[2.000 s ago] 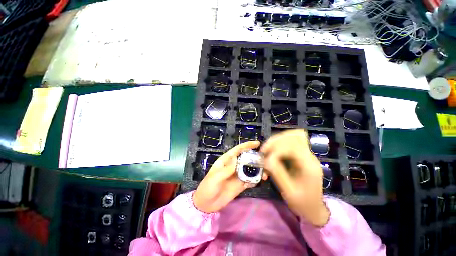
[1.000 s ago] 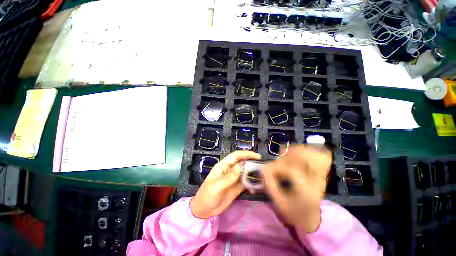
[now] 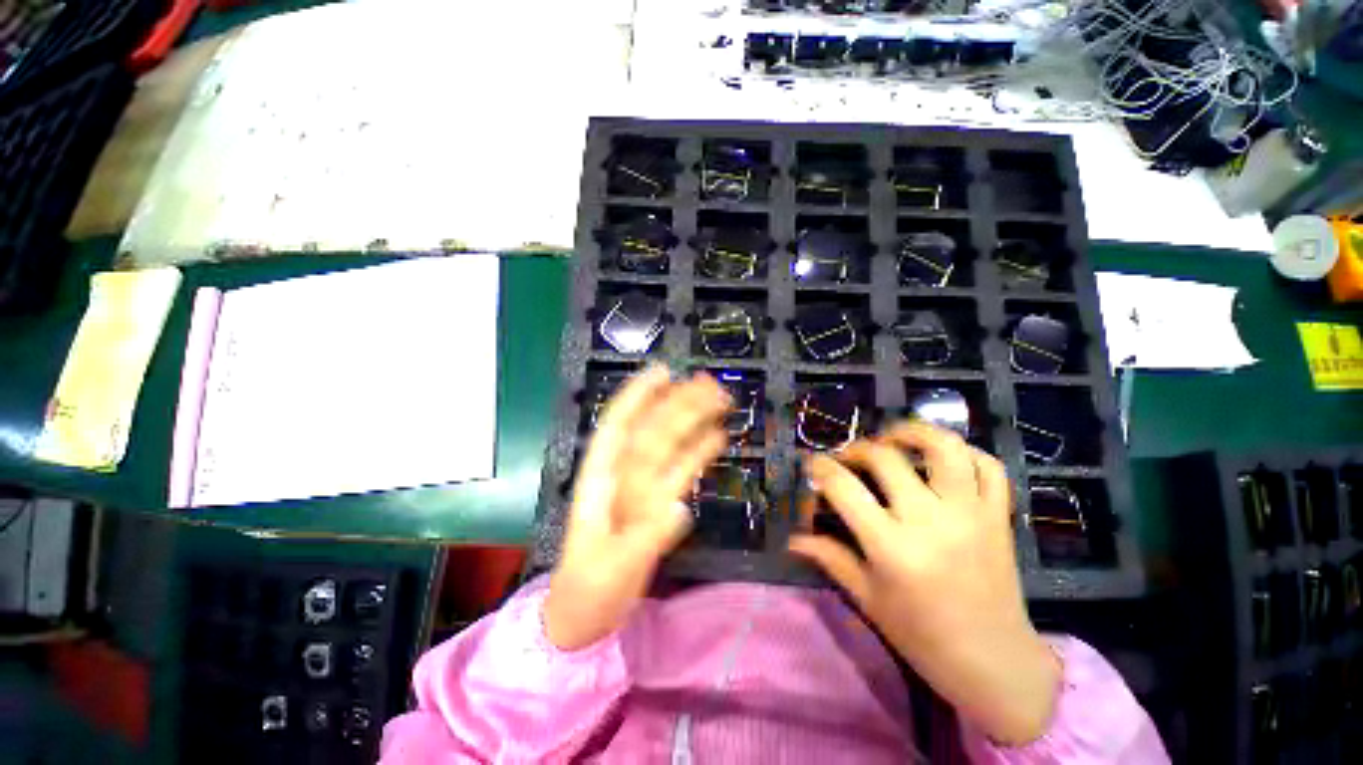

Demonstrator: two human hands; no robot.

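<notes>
The black foam tray (image 3: 837, 141) lies in front of me, its square pockets mostly holding dark glossy watch heads with thin yellow or pale lines. A silver-faced unit (image 3: 629, 323) sits in the left column. My left hand (image 3: 620, 493) is over the tray's lower left with fingers apart; it is blurred and no unit shows in it. My right hand (image 3: 919, 523) is over the lower middle pockets, fingers bent down. Its fingertips reach into the pocket area, and whether they touch a unit is hidden. A unit (image 3: 728, 502) shows in a front-row pocket between my hands.
A record sheet (image 3: 351, 381) and yellow slip (image 3: 112, 366) lie left. A lower side tray (image 3: 224, 643) is at lower left, a second foam tray (image 3: 1233, 523) at lower right. White paper (image 3: 1173, 321), a tape roll (image 3: 1305, 247) and tangled cables (image 3: 1181, 75) are on the right.
The silver-rimmed unit held between my hands earlier no longer shows there. My left hand has opened and moved up and left over the tray. My right hand has come down over the lower middle pockets.
</notes>
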